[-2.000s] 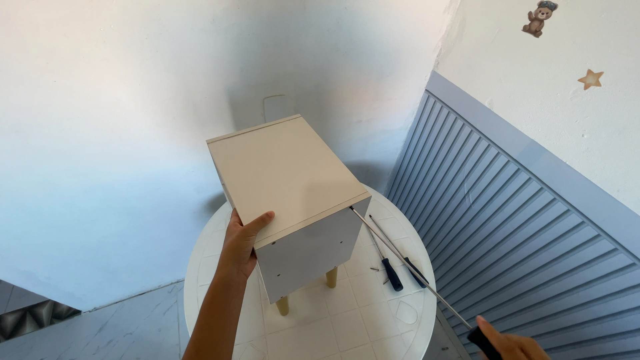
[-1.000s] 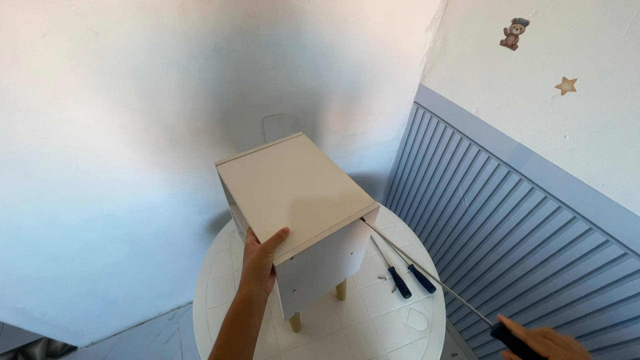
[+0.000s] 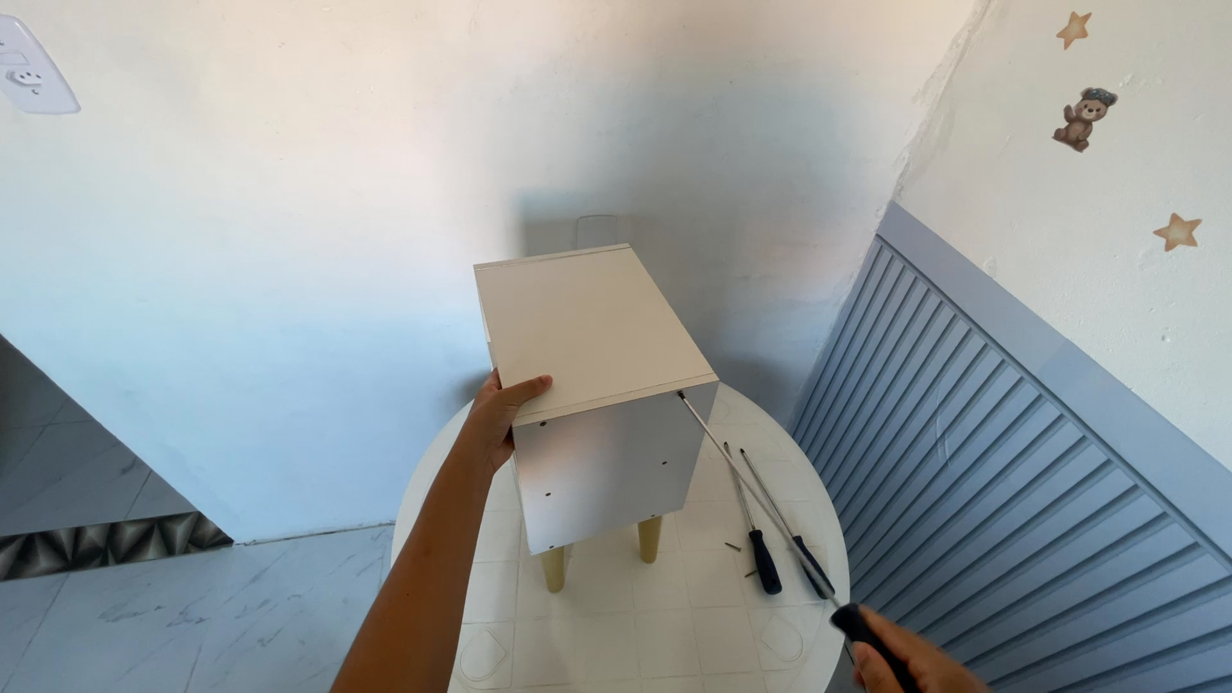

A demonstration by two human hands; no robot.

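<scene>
A small white cabinet with tapered wooden legs stands on a round white table. My left hand grips its near left top corner, thumb on the top panel, fingers partly hidden behind the side. Closed around the black handle of a long screwdriver, my right hand is at the lower right. The screwdriver's tip meets a hole or screw near the top right corner of the side panel. Several other dark screw heads or holes dot that panel.
Two screwdrivers with dark handles, one nearer the cabinet and one beside it, lie on the table's right. Small screws lie close by. Blue slatted panelling borders the table's right side; a pale wall rises behind.
The view has shifted, showing more wall and floor on the left. My left hand stays on the cabinet corner and the screwdriver tip stays at the side panel's upper right.
</scene>
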